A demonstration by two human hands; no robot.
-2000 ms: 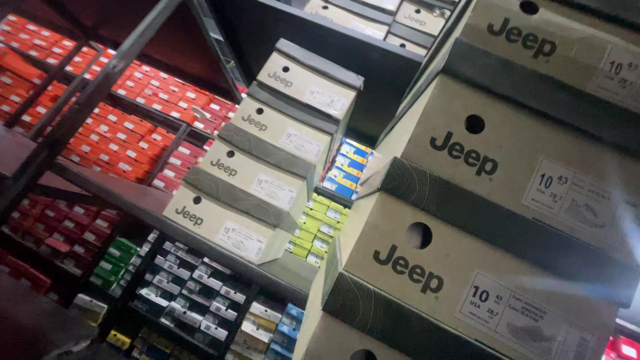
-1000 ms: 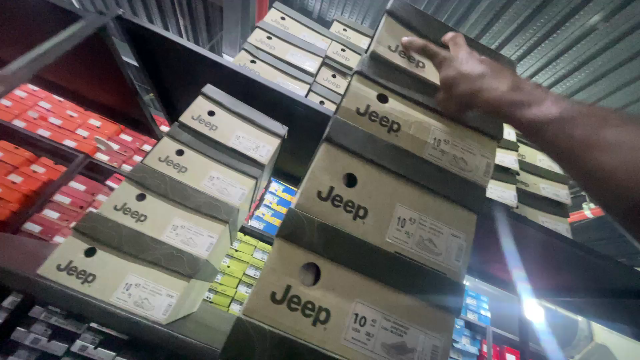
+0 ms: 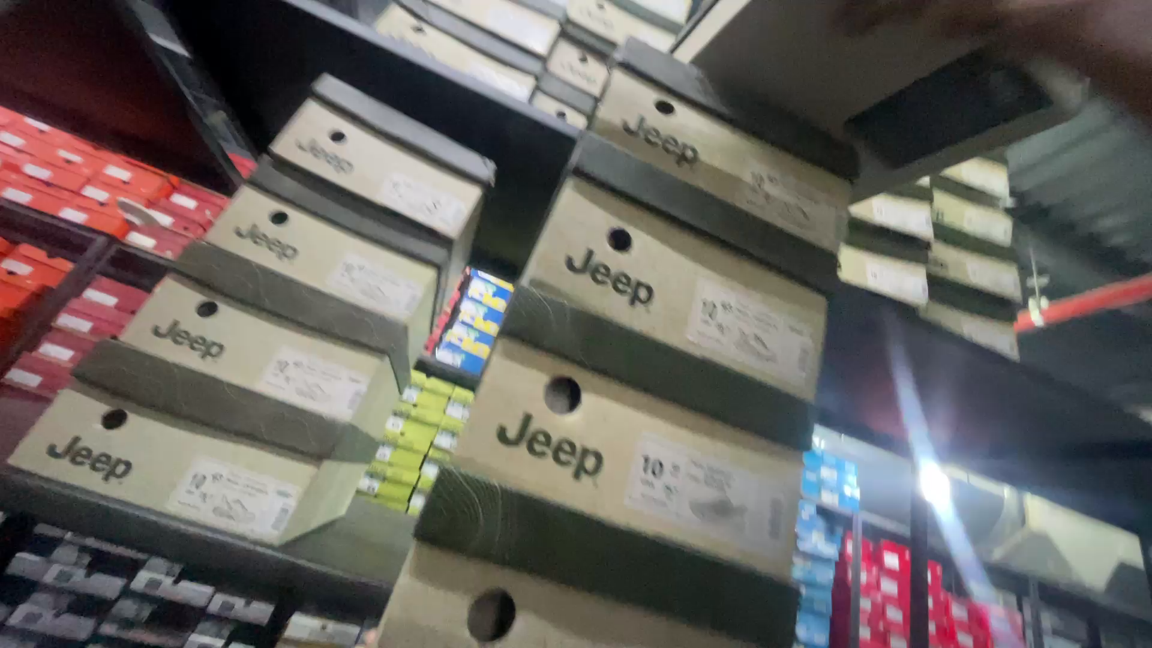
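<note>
My right hand point(image 3: 1035, 40), blurred at the upper right edge, is against a raised shoe box point(image 3: 801, 81) seen from below and tilted; it appears to grip it, though the fingers are not clear. Below and left of that box, a leaning stack of tan Jeep shoe boxes point(image 3: 621, 450) with dark green lids rises through the middle of the view. Its top box point(image 3: 720, 153) lies just under the raised one. The foot of the stack is cut off by the lower edge. My left hand is not visible.
Another stack of Jeep boxes point(image 3: 297, 351) stands on a dark shelf point(image 3: 189, 531) at left. More tan boxes point(image 3: 486, 45) fill a higher shelf. Orange and red boxes point(image 3: 81, 189) lie behind at left, blue and red ones point(image 3: 891, 576) at lower right. A bright lamp point(image 3: 934, 481) glares at right.
A second ago my right hand was on the front of the stack's top box; now that hand is farther up and right, with a box raised off the stack. Two seconds ago no hand was in view.
</note>
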